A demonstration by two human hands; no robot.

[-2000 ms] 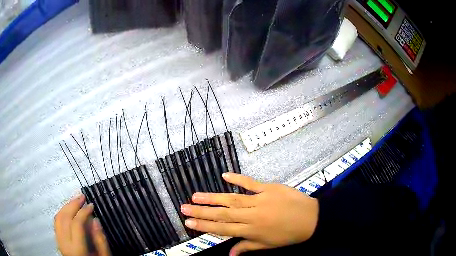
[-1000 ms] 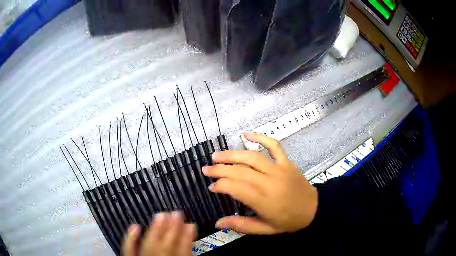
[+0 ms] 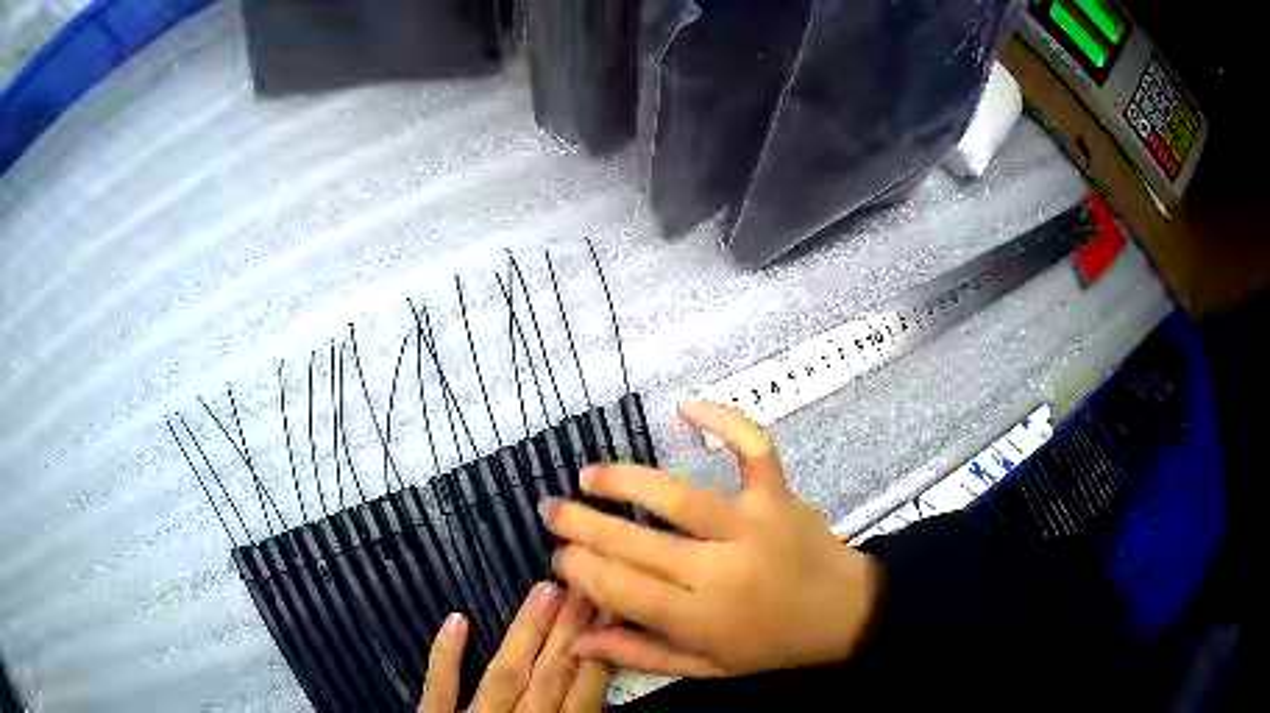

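Observation:
A row of black tube parts (image 3: 404, 557) lies side by side on the white ribbed foam sheet, their upper ends roughly lined up. Thin dark wire leads (image 3: 418, 348) fan out from these ends. My right hand (image 3: 717, 564) lies over the right end of the row, fingers spread, palm down; its index fingertip is by the near end of the steel ruler (image 3: 864, 341). My left hand (image 3: 522, 662) rests on the lower part of the row, cut off by the bottom edge, its fingertips close to my right hand. Neither hand grips a tube.
Dark filled bags (image 3: 836, 126) stand at the back. A white block (image 3: 989, 123) and a scale with a green display (image 3: 1086, 31) are at back right. A red piece (image 3: 1100, 240) is at the ruler's far end. A blue bin (image 3: 1184, 474) with black tubes is at right.
The gap between two groups of tubes has closed into one row. My left hand has moved right from the row's left edge onto the tubes, beside my right hand. My right hand has shifted slightly.

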